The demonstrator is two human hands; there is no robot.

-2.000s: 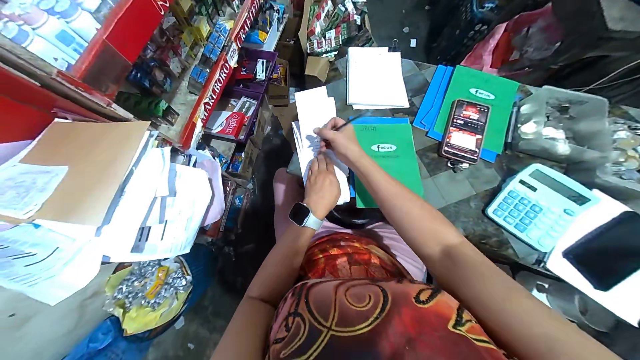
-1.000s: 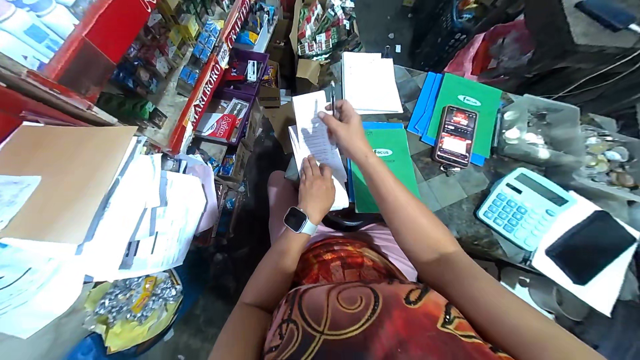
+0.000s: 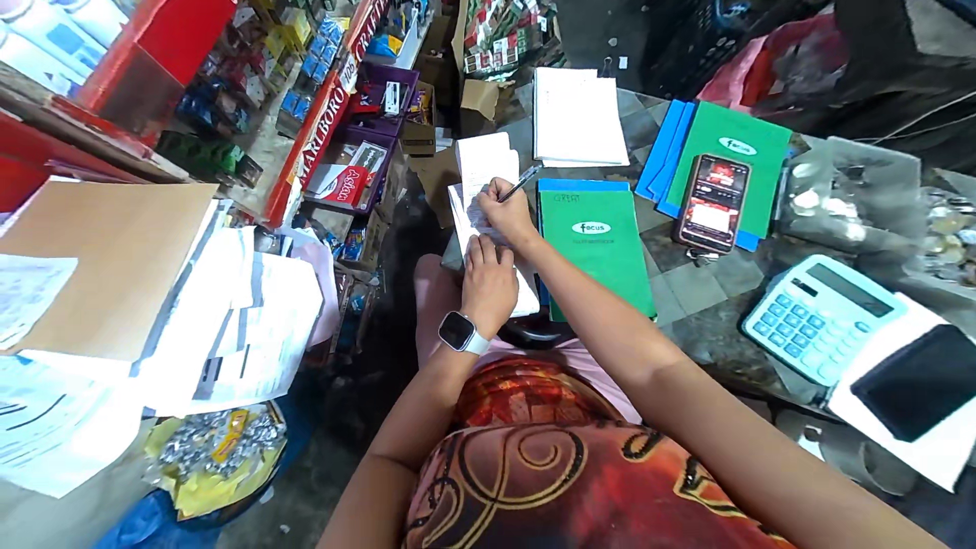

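Note:
My right hand grips a dark pen, its lower end at the written page of a narrow notepad. Flat on the lower part of the same pad lies my left hand, palm down, with a pale smartwatch at its wrist. Just right of the pad is a green Focus notebook on top of a blue one; my right forearm crosses its corner. White sheets lie beyond the hands. The pen's tip is hidden by my fingers.
At right are a phone on green and blue notebooks, a light blue calculator, a dark flat device on paper and a plastic tub of coins. Papers with a brown folder lie left, near a shelf of packets.
My right hand has tilted and shifted on the pad since one second ago, when the pen stood more upright. My left hand still rests on the pad.

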